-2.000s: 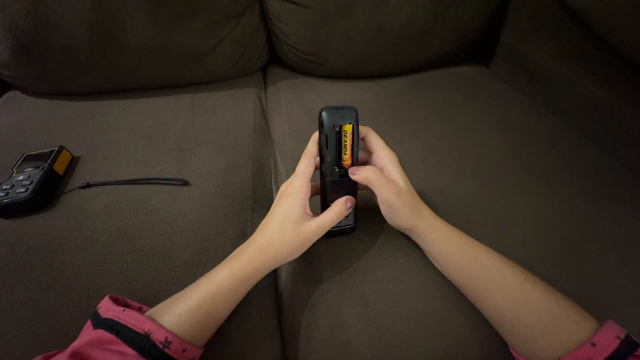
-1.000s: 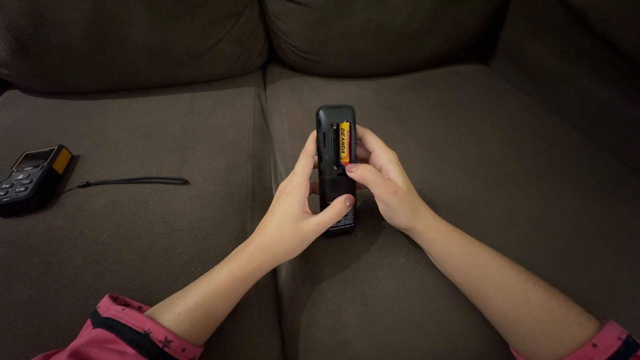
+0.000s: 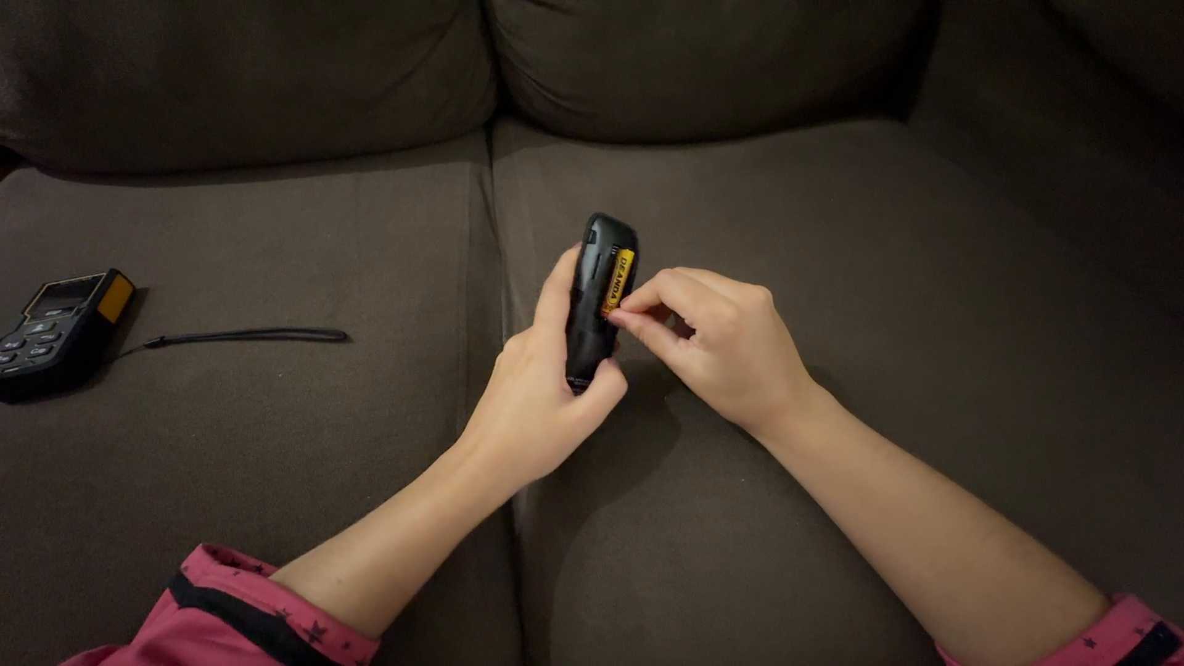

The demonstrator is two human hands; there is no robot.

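A black handheld device [image 3: 592, 342], its battery compartment uncovered, is held above the sofa seat by my left hand [image 3: 546, 398], fingers along its left side and thumb near its lower end. One yellow cylindrical battery [image 3: 620, 280] lies in the right part of the compartment. The thumb and forefinger of my right hand [image 3: 721, 342] are pinched together at the battery's lower end; its other fingers are curled. Whether the battery is lifted at that end cannot be told.
On the left seat cushion [image 3: 277, 444] lies a black and yellow keypad device with a small screen [image 3: 55, 328], and its black wrist strap [image 3: 250, 335] stretches to the right. Dark back cushions [image 3: 721, 65] stand behind the seats.
The device has tilted and turned in my left hand. My right hand has come off the device's right side, and its thumb and forefinger now pinch at the battery's lower end.
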